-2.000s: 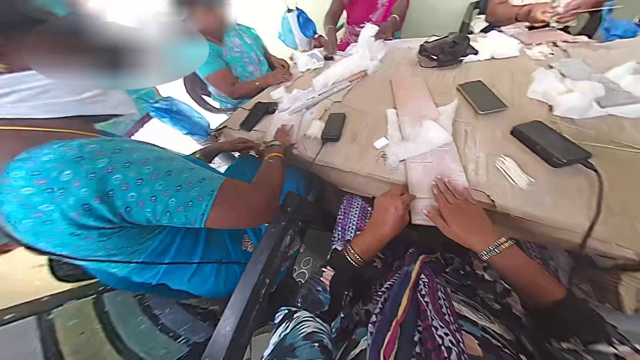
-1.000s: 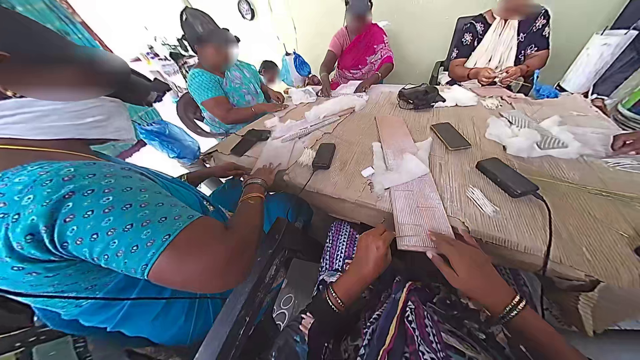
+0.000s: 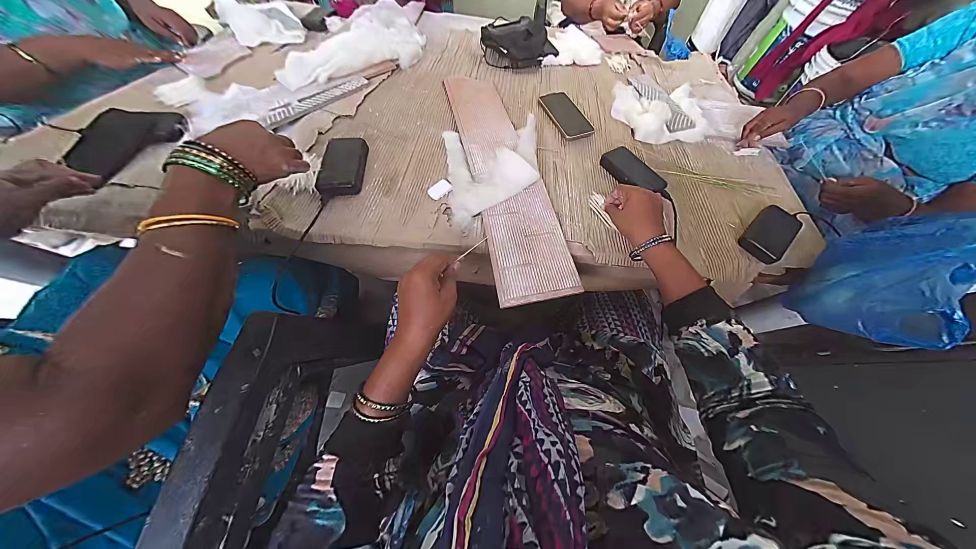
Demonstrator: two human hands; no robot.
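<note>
My left hand [image 3: 428,296] pinches a thin pale stick [image 3: 471,250] beside the left edge of a grooved wooden board [image 3: 532,248]. The board reaches past the table edge toward my lap. A white fluffy wad of cotton [image 3: 499,181] lies across its middle. Over a small pile of thin pale sticks [image 3: 602,211] at the board's right is my right hand [image 3: 639,216], fingertips together; whether it grips a stick is not clear. A black box-shaped device [image 3: 633,169] with a cable lies just behind that hand.
A phone [image 3: 566,115] and a black pouch [image 3: 517,42] lie farther back on the corrugated-covered table [image 3: 412,114]. A co-worker's arm [image 3: 191,252] reaches in at left, near another black device [image 3: 341,166]. Other people's hands work at the far side and right, by a blue plastic bag [image 3: 884,278].
Both my hands have left the board's near end. The right has moved right to the stick pile; the left now has a thin stick. The view has tilted down.
</note>
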